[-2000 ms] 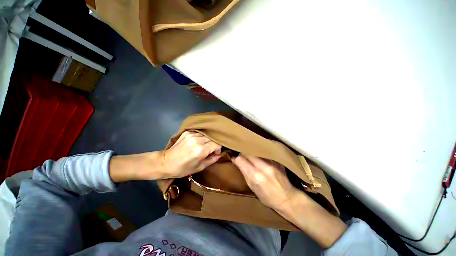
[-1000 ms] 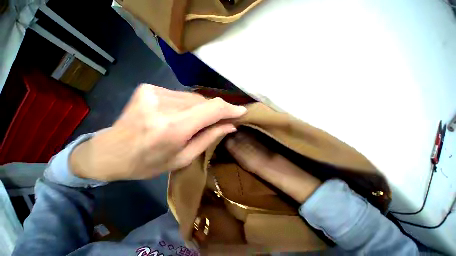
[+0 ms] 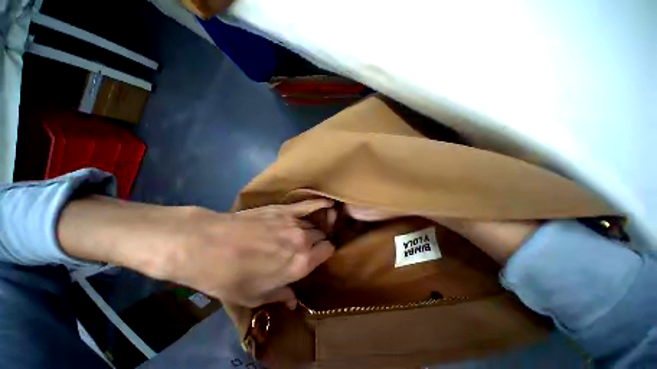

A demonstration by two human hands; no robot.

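A tan handbag (image 3: pixel 432 173) lies open in my lap against the table edge. Its brown lining shows a white label (image 3: pixel 417 247) with black print, a gold zipper (image 3: pixel 389 307) and a gold ring (image 3: pixel 261 322) at the lower left corner. My left hand (image 3: pixel 266 249) is at the bag's left end, its curled fingers gripping the edge of the opening. My right hand (image 3: pixel 382 214) reaches inside under the upper panel; its fingers are mostly hidden, and what they hold cannot be seen.
The white table (image 3: pixel 461 65) fills the upper right. Red crates (image 3: pixel 94 148) and a cardboard box (image 3: pixel 121 99) are at the left by white metal bars. A blue thing (image 3: pixel 241 47) and a red thing (image 3: pixel 320 89) show below the table edge.
The bag looks larger and nearer, and the label has come into view. My left hand has moved down onto the bag's edge. The second bag has nearly left the picture, and the red snips are gone from view.
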